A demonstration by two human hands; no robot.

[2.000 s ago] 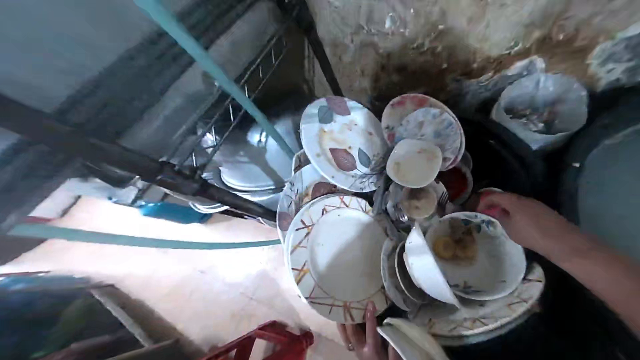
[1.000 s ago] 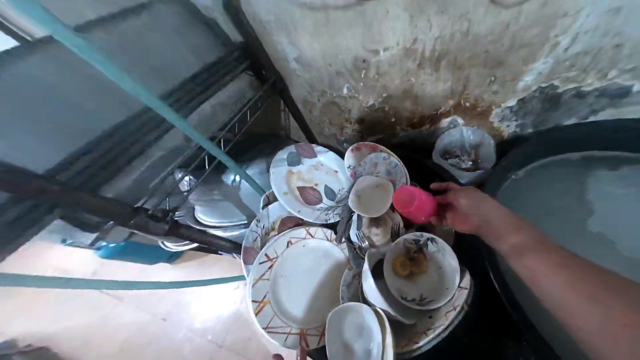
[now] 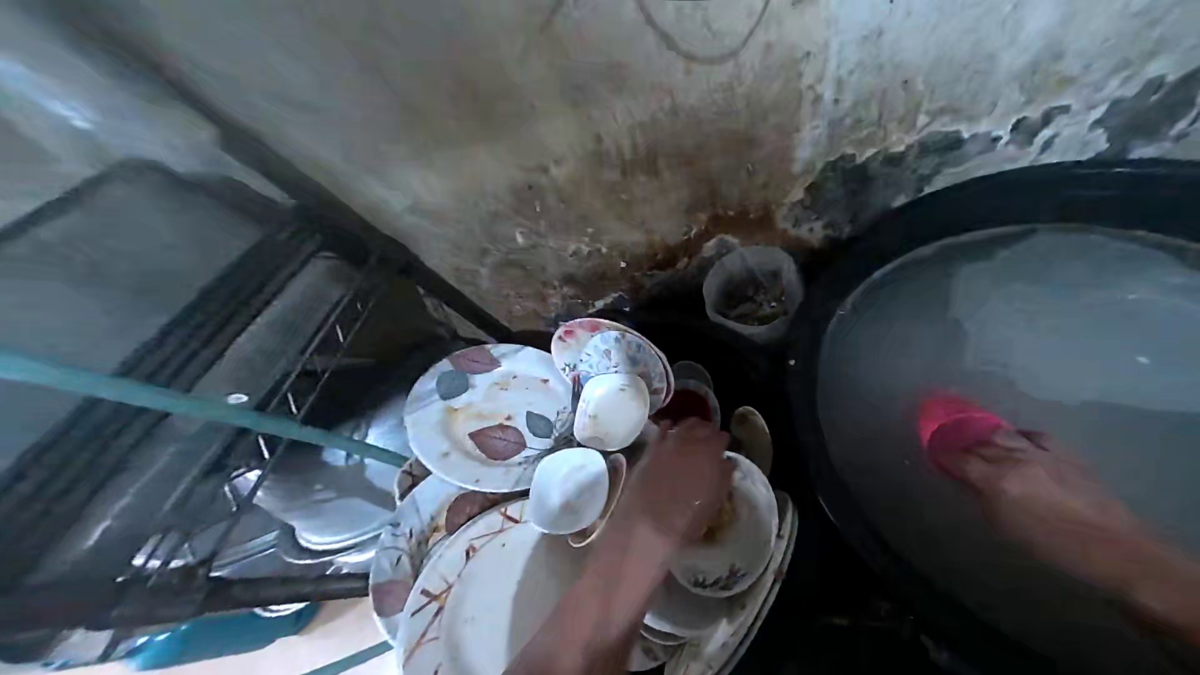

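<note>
My right hand [image 3: 994, 450] grips a pink plastic cup [image 3: 952, 422] over the water in a large black tub [image 3: 834, 469]. Among the stacked dirty dishes, my left hand [image 3: 689, 469] reaches over a floral bowl with food remains [image 3: 741, 553], beside a clear cup with red contents [image 3: 689, 398]; whether it holds anything cannot be told, as its fingers are partly hidden. To its left are a small white bowl [image 3: 569, 490], another small bowl [image 3: 611, 412] and a leaf-patterned plate [image 3: 487, 441]. A large plate with a brown line pattern [image 3: 497, 591] lies below.
A bag-lined container with scraps [image 3: 753, 291] stands by the stained wall [image 3: 600, 159]. At the left is a dark metal rack [image 3: 234, 375] with metal plates and lids, crossed by a green hose [image 3: 187, 403]. A teal object [image 3: 220, 637] lies on the floor below.
My right hand has carried the pink cup from beside the dishes rightward over the tub. My left hand has come up over the dishes. The view has shifted toward the tub.
</note>
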